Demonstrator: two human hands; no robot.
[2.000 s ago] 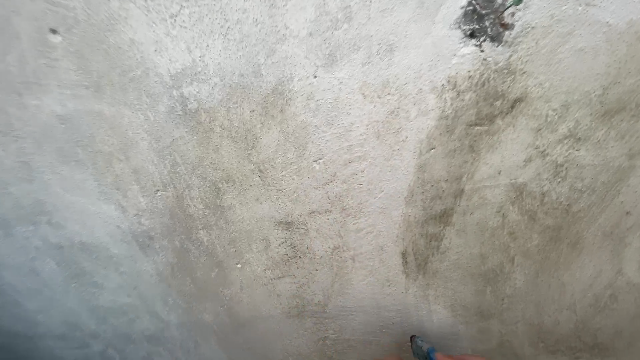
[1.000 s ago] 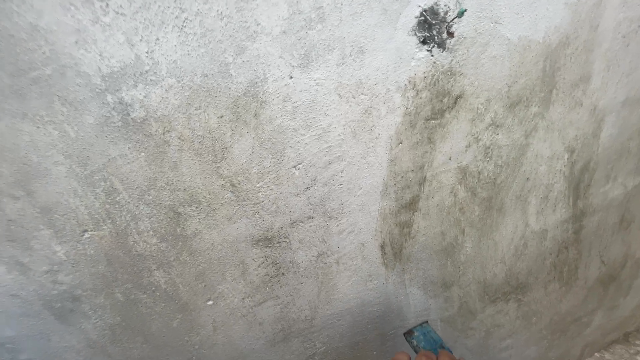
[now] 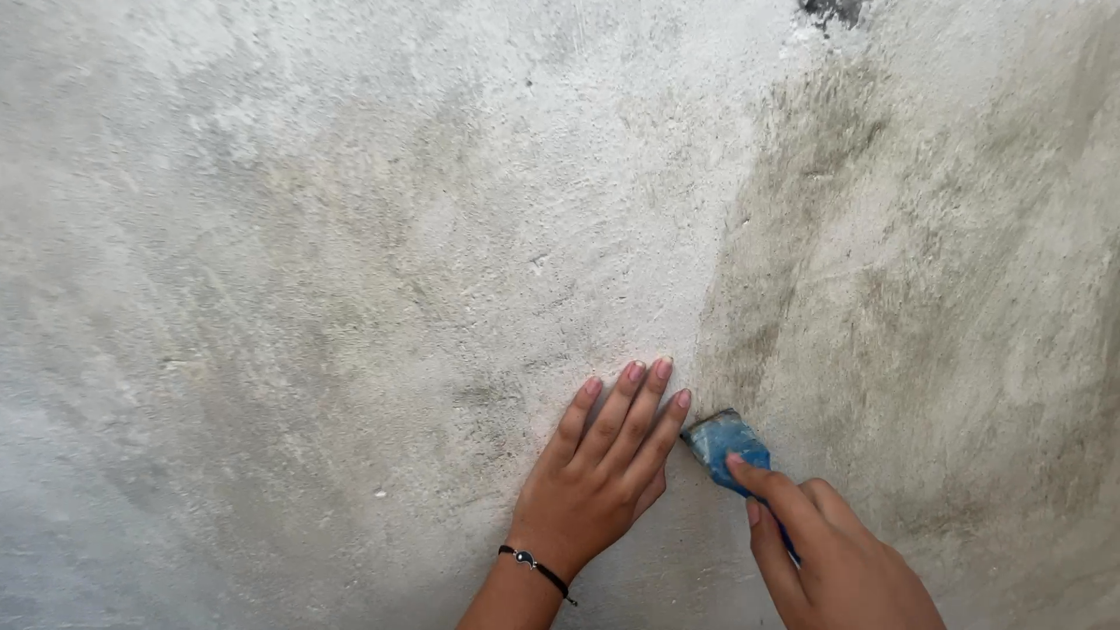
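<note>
My left hand (image 3: 604, 472) lies flat on a rough plastered wall (image 3: 437, 262), fingers slightly spread, with nothing in it. A black cord bracelet with a small charm (image 3: 525, 558) circles that wrist. Just to the right, my right hand (image 3: 822, 542) grips a blue scraper (image 3: 726, 446), its index finger pressed along the tool's wide head. The scraper's edge meets the wall close beside my left fingertips, at the lower end of a darker, stained band (image 3: 744, 324). My palm and fingers hide part of the handle.
Near the top edge is a dark, broken hole (image 3: 836, 10) in the plaster. Greenish-brown stained plaster (image 3: 962, 262) spreads over the right side, and whitish, mottled plaster covers the left.
My left hand has come into view and rests on the wall. My right hand and the scraper, only partly seen at the bottom edge before, now show much more fully.
</note>
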